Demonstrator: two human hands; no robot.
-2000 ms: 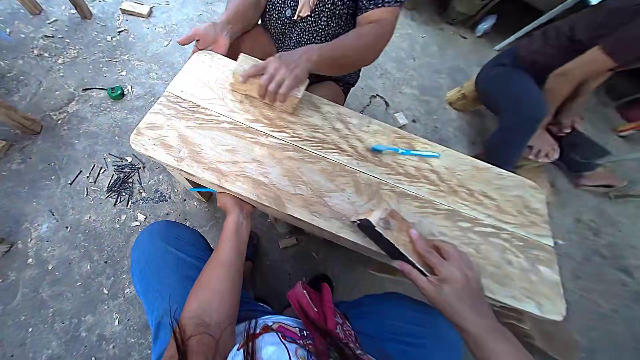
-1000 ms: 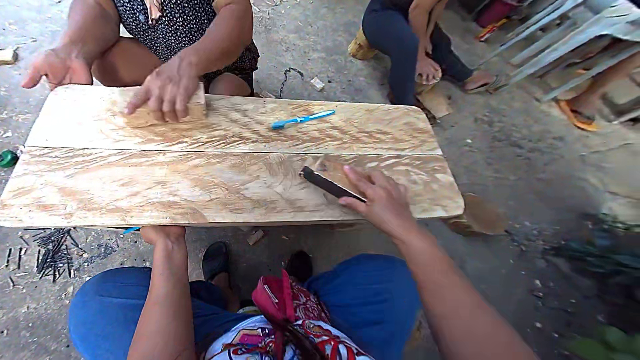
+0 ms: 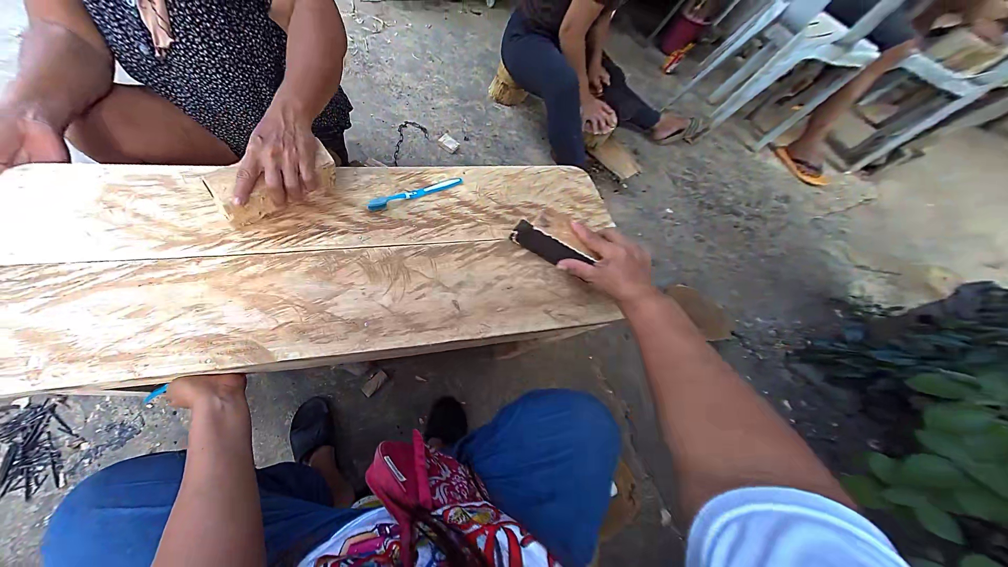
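Note:
A pale wooden tabletop (image 3: 315, 295) with a seam along its length and brown streaks lies before me. My right hand (image 3: 618, 260) grips a wooden block (image 3: 561, 227) with a black strip of what looks like sandpaper (image 3: 547, 243) on its side, resting near the board's right end. My left hand (image 3: 206, 388) is at the near edge, its fingers hidden under the board. A blue stick end (image 3: 156, 394) shows beside it. A blue toothbrush (image 3: 413, 194) lies on the far plank. Across from me, a person's hand (image 3: 279, 161) presses on another wooden block (image 3: 260, 193).
Another person (image 3: 551, 71) sits on a log beyond the board. Pale plastic chairs (image 3: 835, 55) stand at the upper right, with a sandalled foot (image 3: 803, 161) beneath. Dark thin sticks or nails (image 3: 31, 445) lie on the ground at left. Leafy plants (image 3: 945, 441) are at lower right.
My right hand and its block have moved right along the board to its right end. The other person's block has also moved right over the far plank. The view has swung to the right.

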